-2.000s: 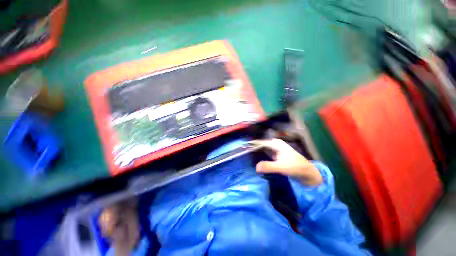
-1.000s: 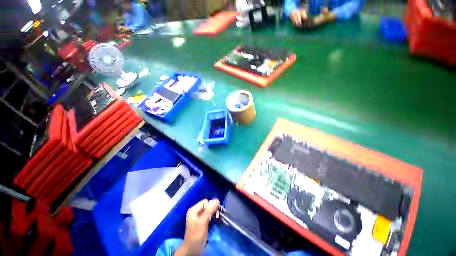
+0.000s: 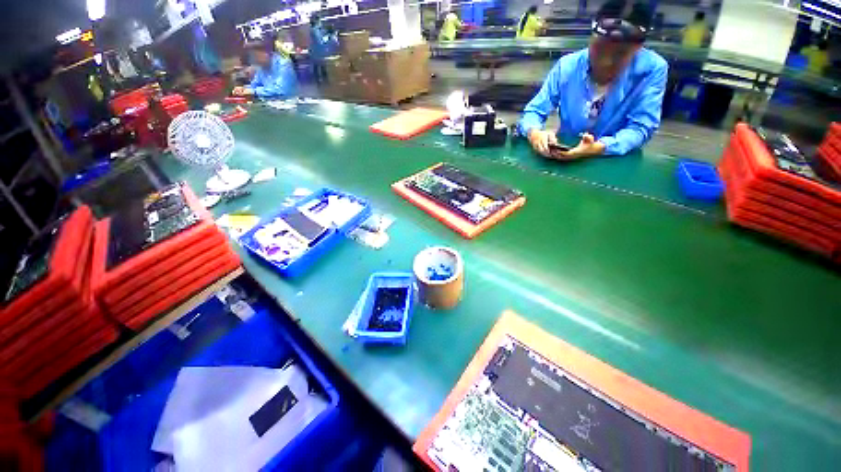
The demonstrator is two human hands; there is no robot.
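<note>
Neither of my hands is in view. An open laptop base (image 3: 590, 419) lies on an orange-red foam tray (image 3: 645, 398) at the bottom right, cut off by the lower edge. Its long black battery pack and green-white motherboard (image 3: 484, 433) show. A small blue screw box (image 3: 385, 309) with dark bits stands left of it, close beside a brown cardboard core (image 3: 440, 288) with blue inside.
A shallow blue parts bin (image 3: 304, 230) and a white fan (image 3: 203, 143) stand left. Another laptop (image 3: 456, 191) lies on foam mid-bench. Stacked foam trays (image 3: 171, 277) stand left, others (image 3: 784, 198) right. A large blue crate (image 3: 318, 419) is below. A person (image 3: 599, 92) sits across.
The view has tilted up and shows more of the room. The hand seen near the lower edge has gone out of the picture. The nearest laptop now sits lower in the frame.
</note>
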